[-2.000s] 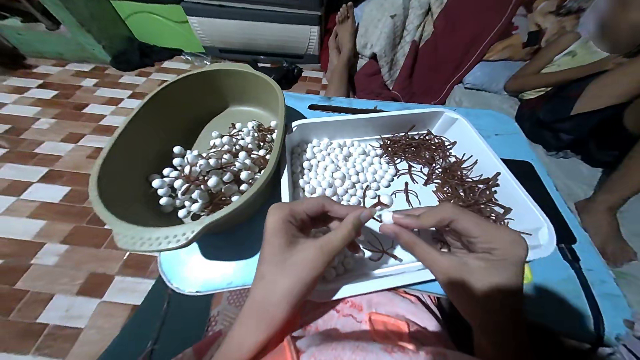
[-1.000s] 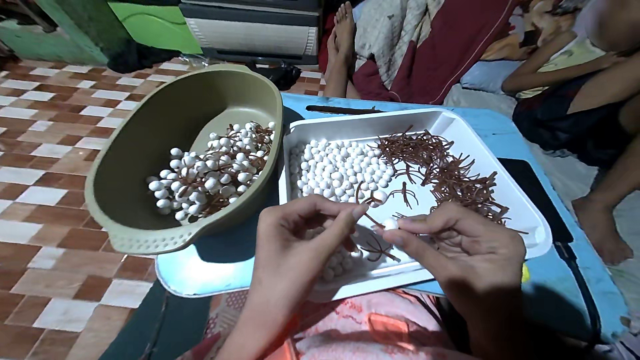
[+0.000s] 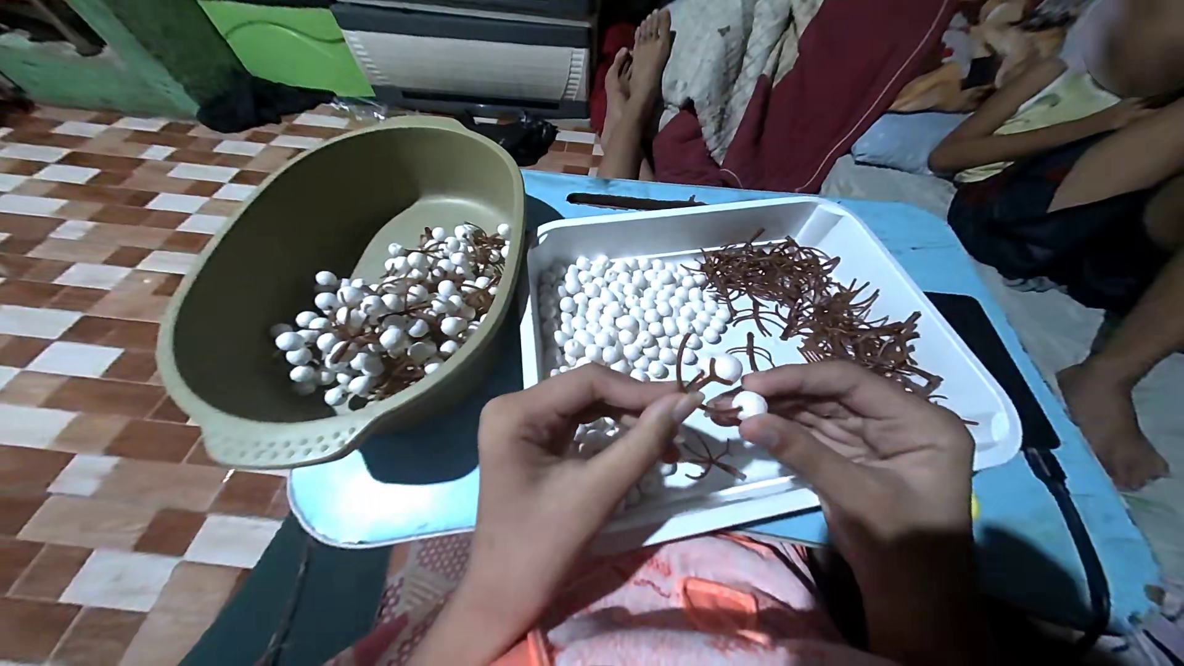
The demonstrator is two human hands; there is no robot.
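My left hand [image 3: 583, 444] pinches a small brown branched stem [image 3: 685, 365] between thumb and forefinger. One white ball [image 3: 725, 368] sits on a tip of that stem. Between the thumb and fingers of my right hand [image 3: 851, 453] is another white ball [image 3: 750, 404], touching a second tip. Both hands are over the near part of a white plastic tray [image 3: 999, 435]. Loose white balls [image 3: 629, 310] lie in the tray's left half, brown stems [image 3: 832, 314] in a heap at its right. An olive plastic basin [image 3: 199, 324] holds many stems with white balls on their tips [image 3: 393, 324].
The tray rests on a light blue table [image 3: 370, 509], with the basin at its left. A black cable [image 3: 1073, 518] runs down the table's right side beside a dark flat object [image 3: 994, 370]. Another person [image 3: 1036, 139] sits at the right; a person's bare feet [image 3: 638, 74] show beyond the table.
Two seconds ago a white ball was at my right fingertips; now one ball shows on a stem tip and another is between my right fingers. My left hand still holds a stem.
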